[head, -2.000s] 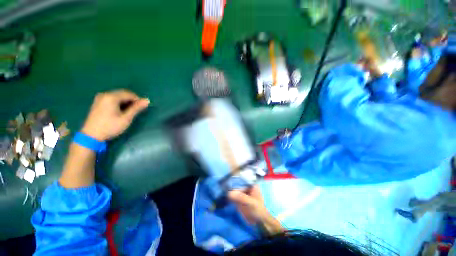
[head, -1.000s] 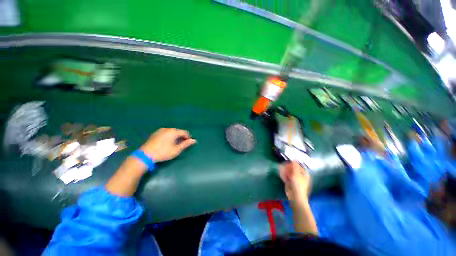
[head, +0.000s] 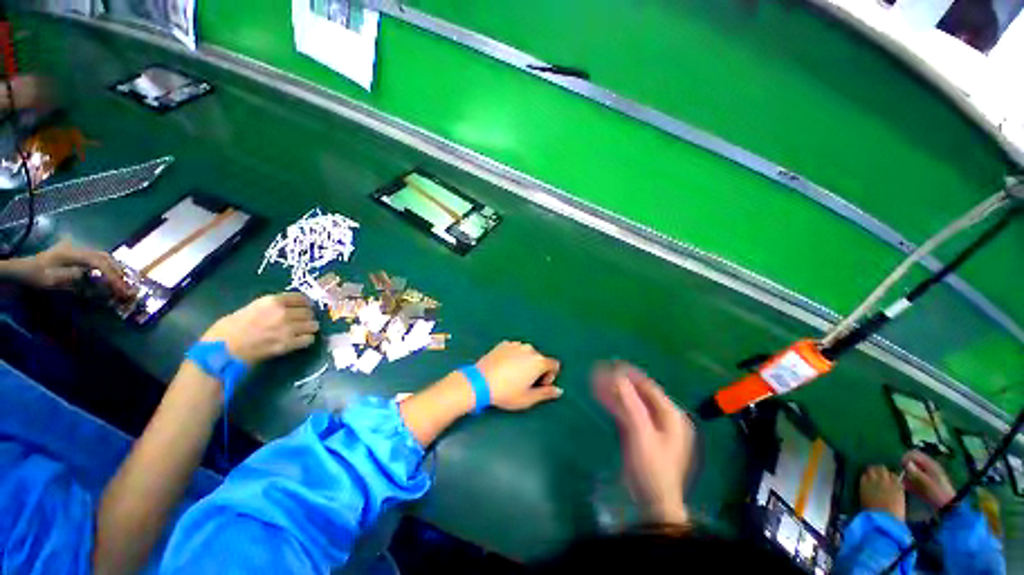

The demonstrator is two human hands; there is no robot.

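My left hand (head: 519,376), with a blue wrist strap, rests on the green mat, fingers curled; whether something tiny is inside cannot be told. My right hand (head: 651,436) is blurred and raised over the mat, fingers extended, with nothing visible in it. The orange electric screwdriver (head: 773,377) hangs tilted to its right, black tip towards the hand. Below the screwdriver lies an opened tablet assembly (head: 806,477), silver inside with an orange stripe. A pile of small silver, white and brown modules (head: 385,326) lies left of my left hand.
White leads (head: 309,244) lie behind the modules. A tablet (head: 438,210) lies near the partition. At left, a neighbour's hands (head: 267,326) are near the modules and at another tablet (head: 185,247). Another person's hands (head: 904,483) are at right. A cable (head: 921,270) runs up from the screwdriver.
The view has swung left, showing the left neighbour. My right hand has left the tablet and is raised over the mat. My left hand stays curled. The round dish is no longer distinguishable.
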